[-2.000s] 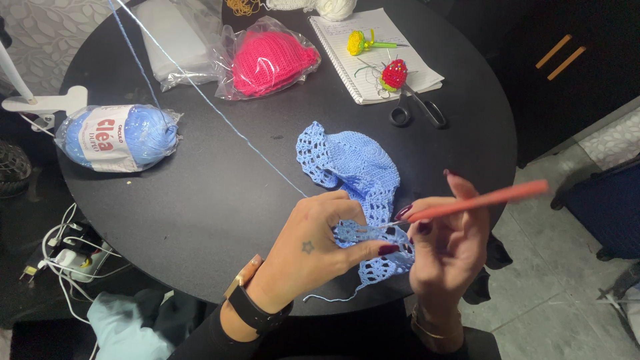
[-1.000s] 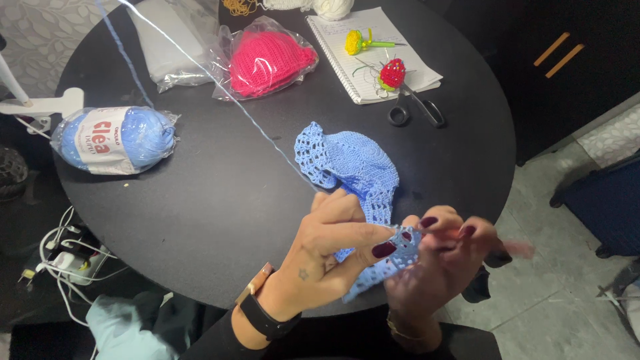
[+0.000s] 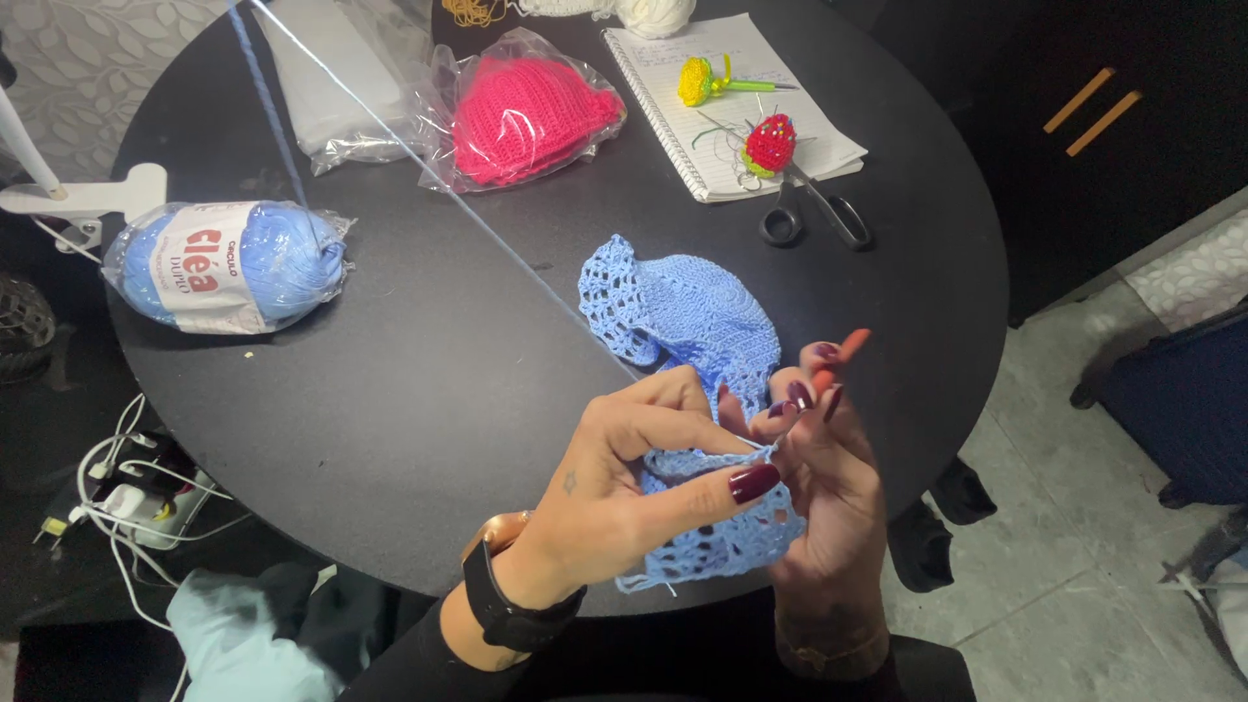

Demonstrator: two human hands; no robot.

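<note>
A light-blue crocheted piece (image 3: 707,312) with an openwork border lies partly on the black round table, its near part lifted in my hands. My left hand (image 3: 653,478) pinches the edge of the openwork between thumb and fingers. In my right hand (image 3: 829,468) is a crochet hook with an orange-red handle (image 3: 840,361); its tip meets the blue work near my fingertips. A strand of blue yarn (image 3: 497,234) runs from the upper left down to my left hand. The blue yarn skein (image 3: 229,265), in clear wrap with a paper band, sits at the table's left.
Beyond the work lie a spiral notebook (image 3: 682,146), a yellow crocheted flower (image 3: 696,82), a red crocheted strawberry (image 3: 770,144) and scissors (image 3: 814,210). A pink crocheted item (image 3: 526,119) in clear plastic is beside white packaging (image 3: 341,88). A white clamp (image 3: 97,200) grips the left edge.
The crochet hook's handle, which stuck out far to the right two seconds ago, now points up and away, mostly behind my right fingers. More of the openwork border shows below my left thumb.
</note>
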